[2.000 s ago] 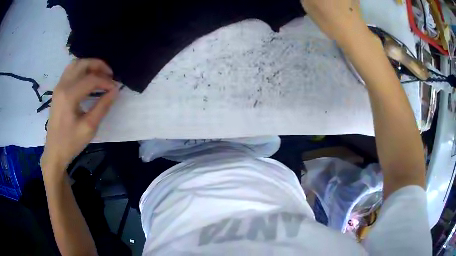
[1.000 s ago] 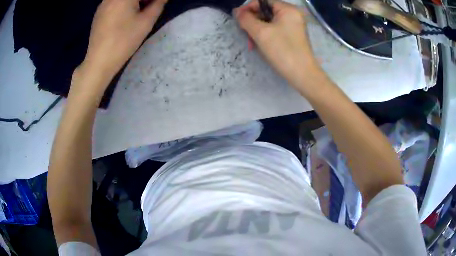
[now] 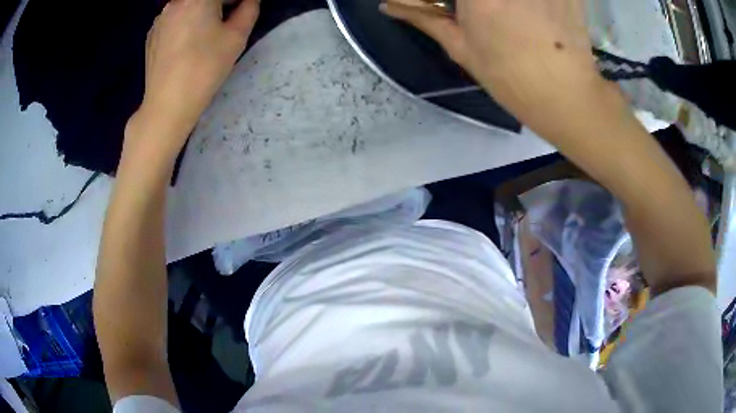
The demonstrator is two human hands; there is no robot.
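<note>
A black cut piece (image 3: 77,73) lies on the white table cover (image 3: 266,137) at the upper left, with a frayed left edge and a curved right edge. My left hand (image 3: 190,56) rests on it near the top edge, fingers bent and tips close together; whether it pinches something is unclear. My right hand (image 3: 516,48) is on the electric iron, whose dark plate with silver rim (image 3: 403,60) lies at the curve of the cut piece. The handle is mostly hidden under the hand. A thin dark tape (image 3: 69,206) trails on the cover at left.
The braided iron cord (image 3: 625,68) runs off right behind my wrist. Dark lint specks the cover. A clear plastic bag (image 3: 323,230) hangs at the front edge. Blue crates (image 3: 48,343) are below left, a plastic-lined bin (image 3: 577,218) below right.
My right hand has gone from holding a small dark tool to gripping the iron, which has moved left to the cut piece. My left hand came to the piece's upper edge and stays there.
</note>
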